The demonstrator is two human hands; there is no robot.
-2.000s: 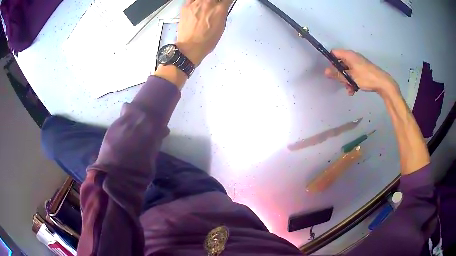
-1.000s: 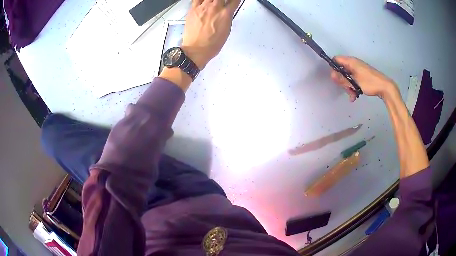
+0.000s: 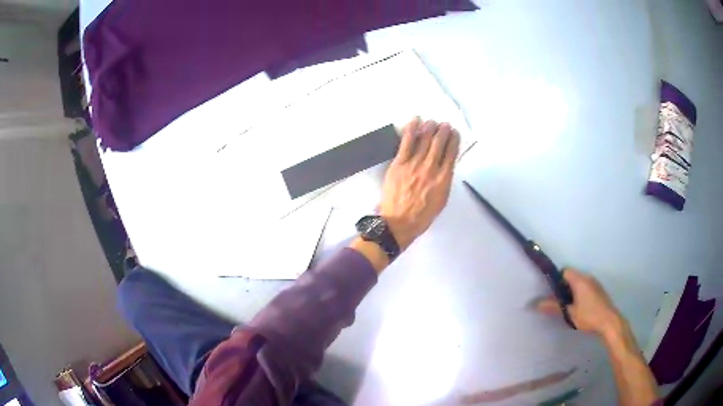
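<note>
My left hand (image 3: 420, 178) lies flat, palm down, on the white pattern pieces (image 3: 262, 186), with its fingers at the right end of the dark grey bar (image 3: 341, 161). Whether it grips anything is hidden beneath it. My right hand (image 3: 591, 303) holds the long dark shears (image 3: 533, 247) by their handles at the lower right. The blades look closed, and the tip points up and left to a spot just right of my left hand. A large dark purple fabric (image 3: 206, 59) lies beyond the pattern pieces.
A purple and white patterned packet (image 3: 672, 147) lies at the far right. Purple scraps (image 3: 683, 333) lie at the right edge. A pinkish strip (image 3: 519, 388) and part of a green tool (image 3: 561, 398) show at the bottom. A brown box (image 3: 127, 373) is at the lower left.
The view has shifted, so more of the purple fabric and the whole bar show. The phone and wooden stick have left the picture. My right hand still holds the shears.
</note>
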